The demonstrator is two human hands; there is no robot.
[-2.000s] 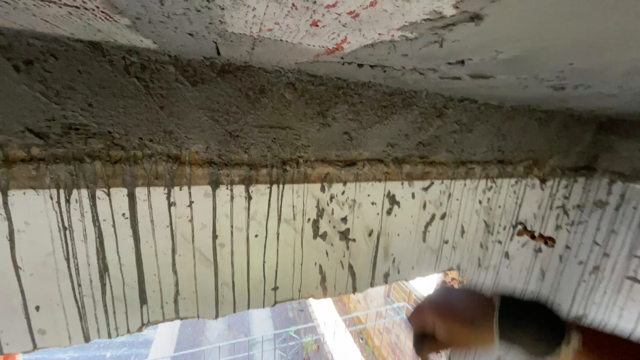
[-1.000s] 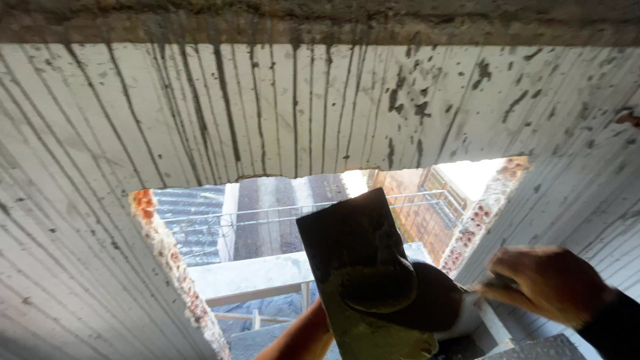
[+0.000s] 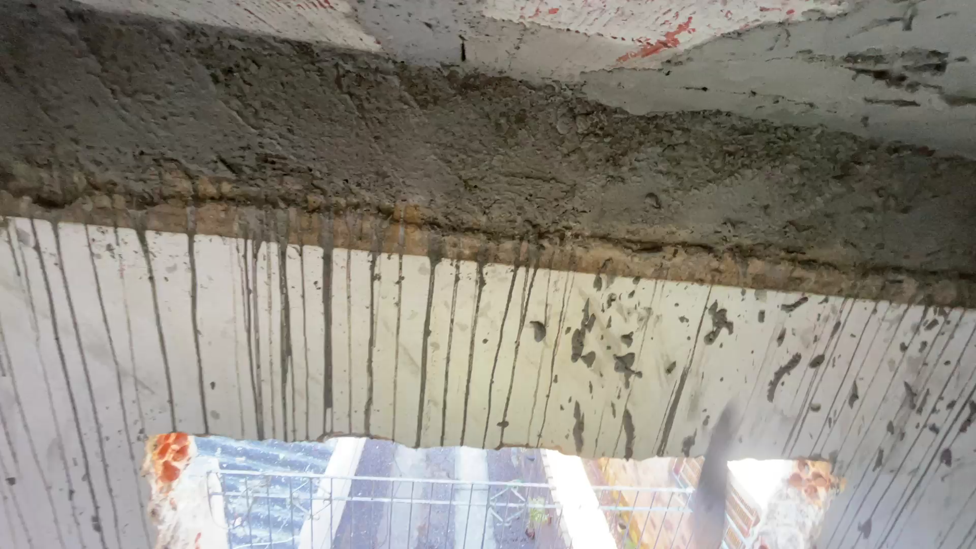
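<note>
A band of rough grey mortar [image 3: 457, 152] runs across the upper part of the head view, with a tan strip beneath it. Below, the pale wall [image 3: 366, 343] bears dark drips and splashes of mortar. A blurred dark grey thing [image 3: 713, 480], too smeared to name surely, rises from the bottom edge in front of the right part of the wall opening. Neither my left hand nor my right hand is in view, so what they hold is hidden.
Under the pale wall is a rough-edged opening with broken red brick [image 3: 171, 450] at its left side and more at the right. A metal wire grid [image 3: 381, 499] stands beyond it. Overhead is a patchy painted surface [image 3: 610, 38] with red marks.
Both hands, seen a second ago near a dark flat tool with mortar on it, have left the view. The view has tilted up towards the mortar band.
</note>
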